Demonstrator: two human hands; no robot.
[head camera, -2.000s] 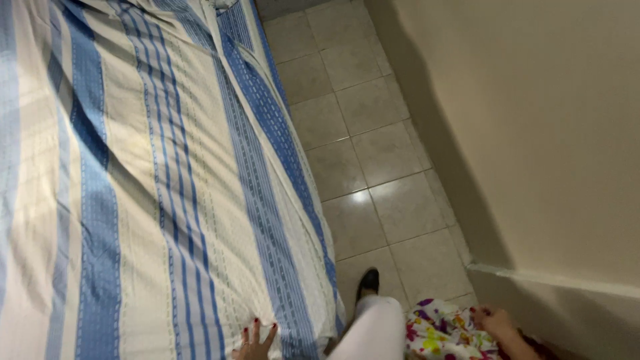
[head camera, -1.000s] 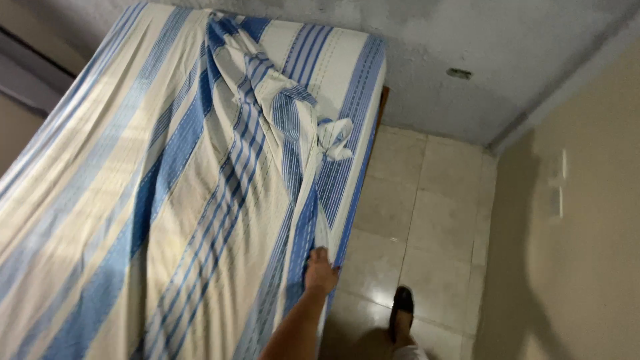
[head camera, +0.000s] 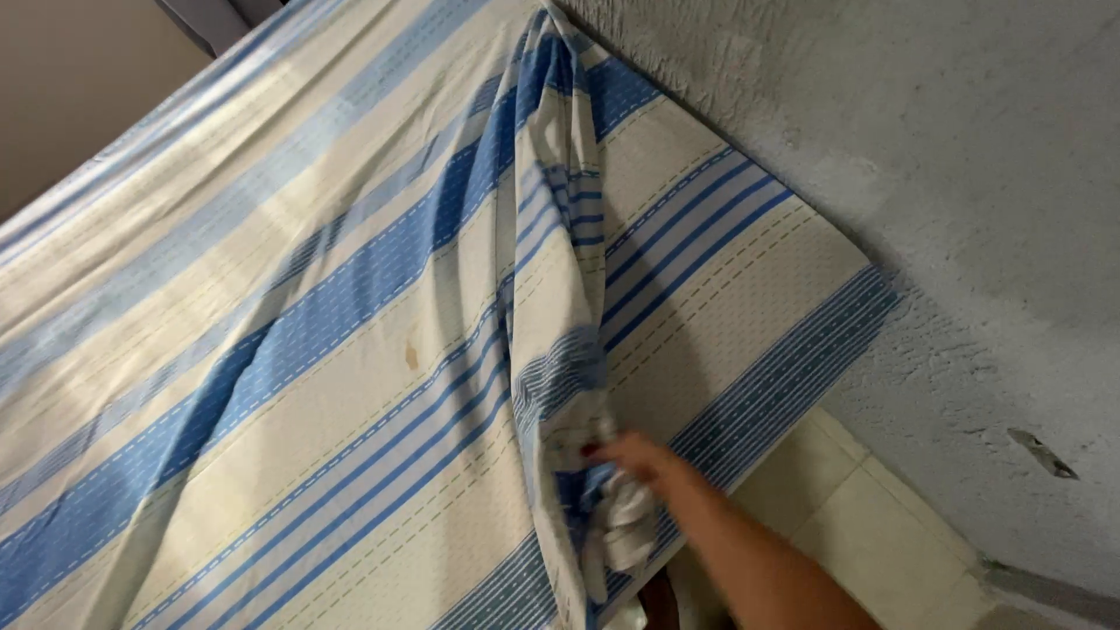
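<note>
A blue, white and cream striped bed sheet (head camera: 376, 385) lies wrinkled over the bed. Its loose edge is gathered into a long, twisted fold (head camera: 560, 289) running from the wall side toward the near edge. Right of this fold, matching striped fabric (head camera: 691, 262) lies flatter over the mattress corner. My right hand (head camera: 617, 451), with red nail polish and somewhat blurred, reaches in from the lower right and pinches the gathered sheet just above a crumpled white bunch (head camera: 630, 525). My left hand cannot be made out.
A rough grey wall (head camera: 945, 175) borders the mattress corner, with a small recessed opening (head camera: 1041, 453) low in it. Pale floor tiles (head camera: 866, 516) show beyond the bed's edge. A dark, partly hidden shape (head camera: 658, 599) is at the bottom. Grey fabric (head camera: 219, 22) hangs at upper left.
The view has swung and come closer to the bed corner by the wall. One second ago a hand rested at the bed's side edge; now a hand is at the crumpled bunch of sheet.
</note>
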